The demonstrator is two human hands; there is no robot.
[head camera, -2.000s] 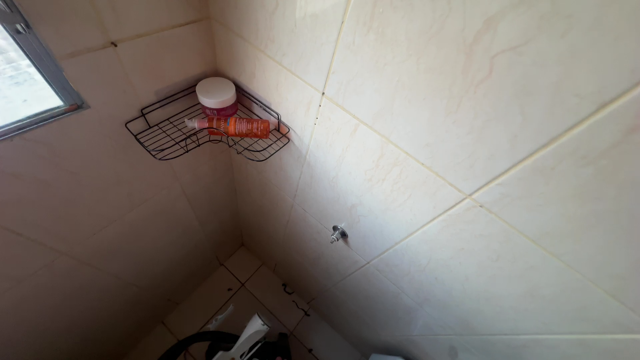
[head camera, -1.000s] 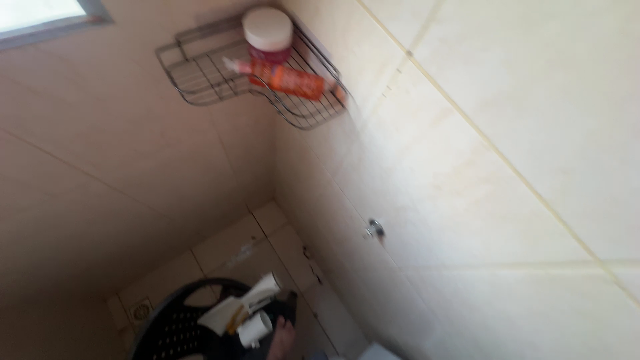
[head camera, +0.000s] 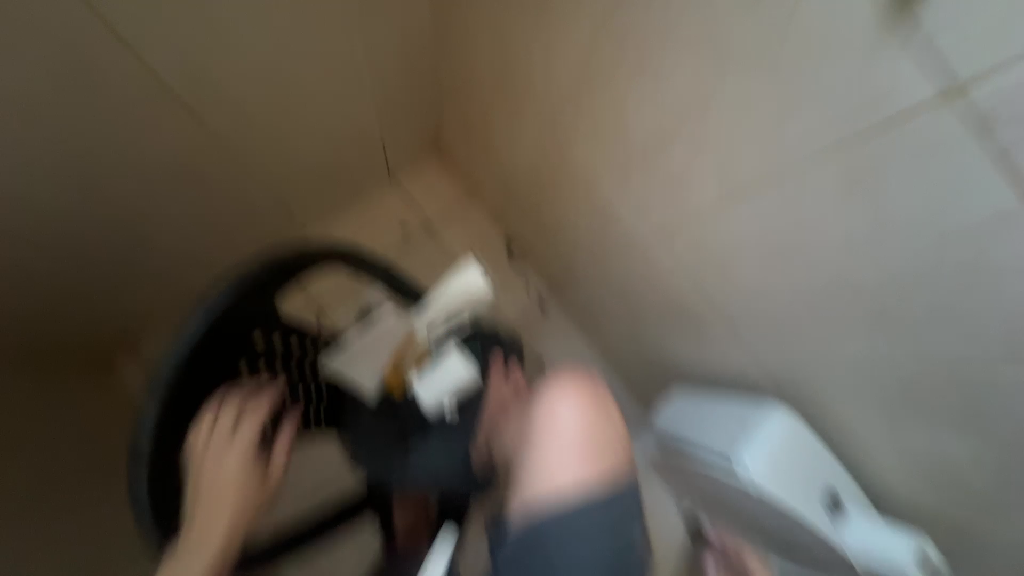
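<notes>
The view is heavily blurred. My left hand (head camera: 240, 440) reaches in from the bottom left over the slotted panel of a black plastic chair (head camera: 168, 384), thumb and fingers apart, with nothing visible in it. What looks like my right hand (head camera: 498, 412) lies partly behind a bent knee (head camera: 572, 424), close to a white piece (head camera: 446, 378); its grip is hidden. A white cylindrical piece (head camera: 456, 294), a flat pale piece (head camera: 368, 352) and an orange-brown item (head camera: 398, 370) lie together above a dark object (head camera: 416, 448) whose kind I cannot tell.
Pale tiled walls (head camera: 720, 200) meet in a corner beyond the chair. A smooth white fixture (head camera: 744, 464) stands at the lower right, beside a blurred skin-coloured shape (head camera: 732, 552). Dark grey cloth (head camera: 572, 532) covers the leg below the knee in view.
The view has tipped far down, and the wire corner shelf has left it. My left hand and the bent knee now show. The chair and white pieces were partly visible before.
</notes>
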